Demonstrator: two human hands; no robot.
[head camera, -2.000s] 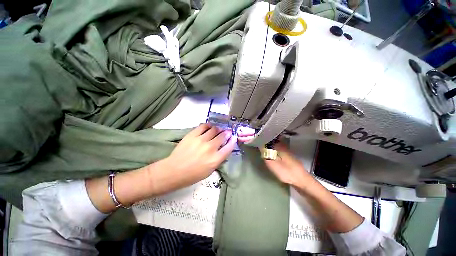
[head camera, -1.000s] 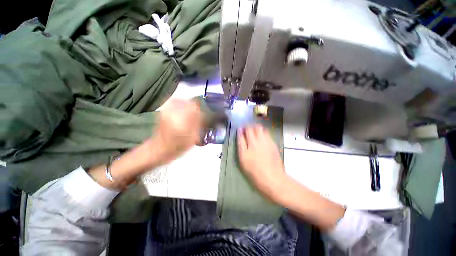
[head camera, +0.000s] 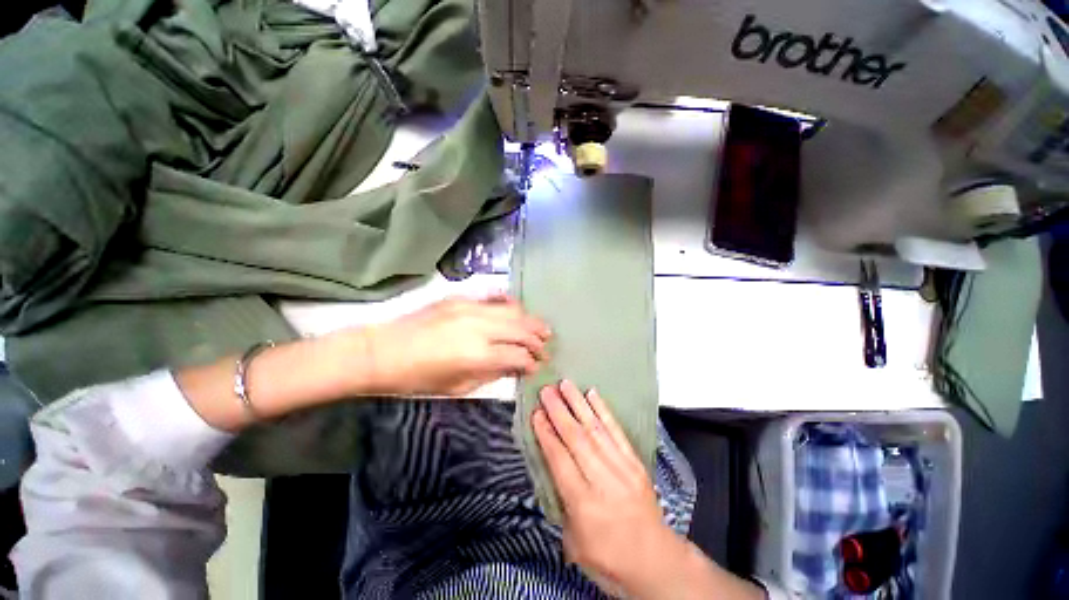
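The green cut panel (head camera: 592, 270) lies lengthwise from the needle area over the table's front edge toward the striped lap. Its far end is by the lit presser foot and needle (head camera: 528, 158). My left hand (head camera: 469, 343) has its curled fingertips on the panel's left edge; the thumb is hidden. My right hand (head camera: 598, 475) lies flat on the panel's near part, fingers slightly apart. The main garment piece (head camera: 270, 229) is heaped left of the needle, bunched by a white tie (head camera: 355, 21) at the top edge.
The white "brother" machine head (head camera: 692, 53) spans the top. A mobile phone (head camera: 756, 182) and thread snips (head camera: 871, 314) lie right of the panel. Green pieces (head camera: 996, 334) hang at the right table edge. A plastic bin (head camera: 947, 504) with checked cloth stands at the lower right.
Both hands have moved from the needle area toward the front edge. The panel now lies flatter and straighter. The view has shifted, bringing the bin into sight.
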